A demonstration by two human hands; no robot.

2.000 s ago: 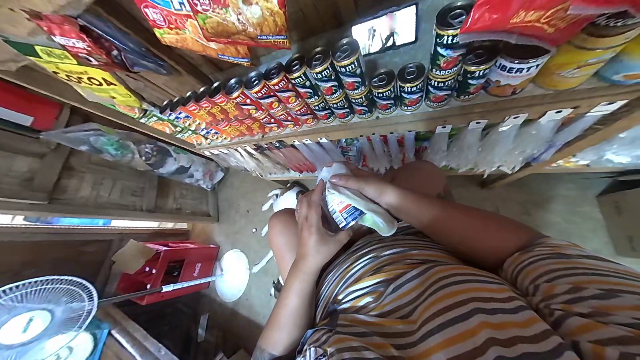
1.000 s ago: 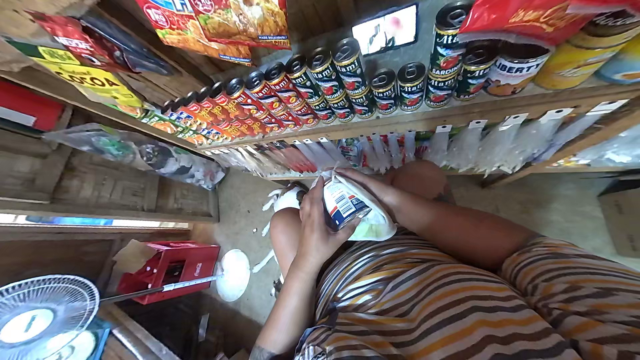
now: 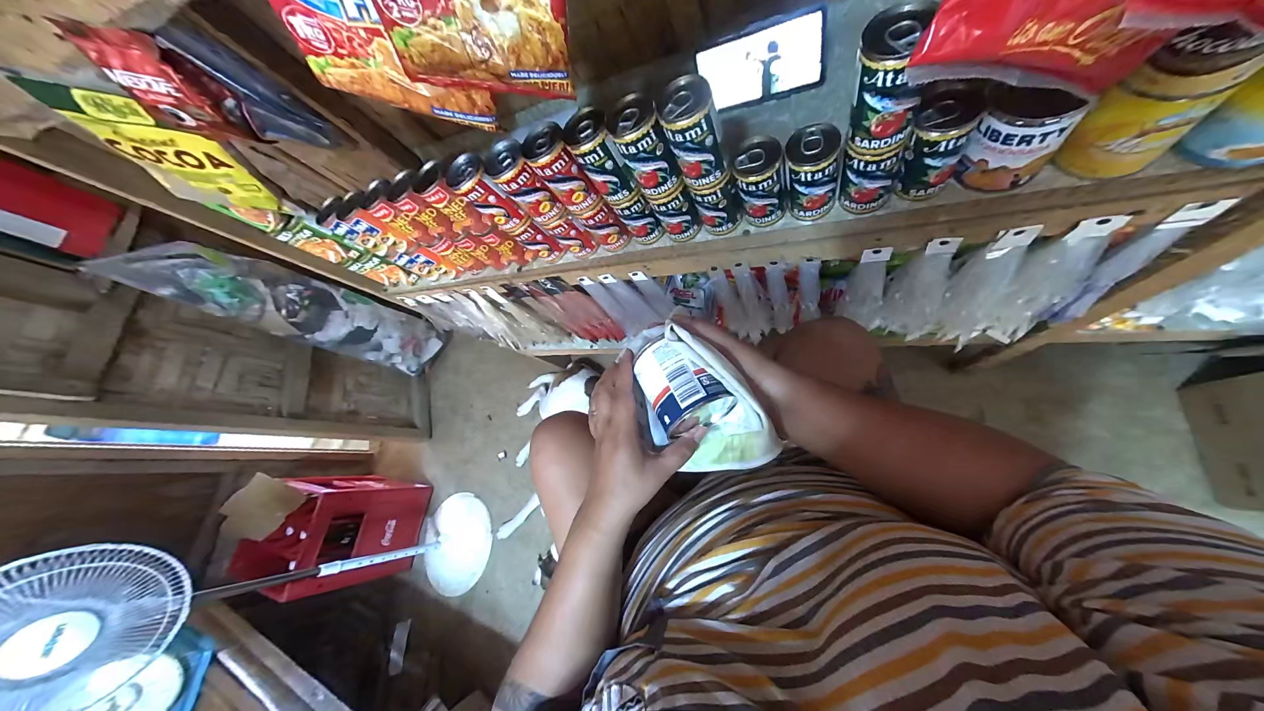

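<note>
A tin can (image 3: 681, 385) with a white and dark blue label and a barcode lies tilted in my left hand (image 3: 632, 434), whose fingers run along its left side and thumb lies at its lower end. My right hand (image 3: 741, 360) is on the far side, gripping a whitish cloth (image 3: 741, 434) with a pale green patch; the cloth wraps the can's right side. The fingertips of my right hand are mostly hidden behind cloth and can. Both hands are above my lap, before the striped shirt.
A wooden shelf (image 3: 790, 242) ahead carries rows of sardine cans (image 3: 642, 158) and a lit phone-like screen (image 3: 760, 59). Small plastic packs (image 3: 938, 286) hang beneath. A white and dark animal (image 3: 568, 395) lies on the floor. Left are a red crate (image 3: 365, 523) and a stand fan (image 3: 89, 622).
The can's barcode side has turned more into view, and the cloth has shifted to its right side. Both hands stay on the can and cloth above the lap.
</note>
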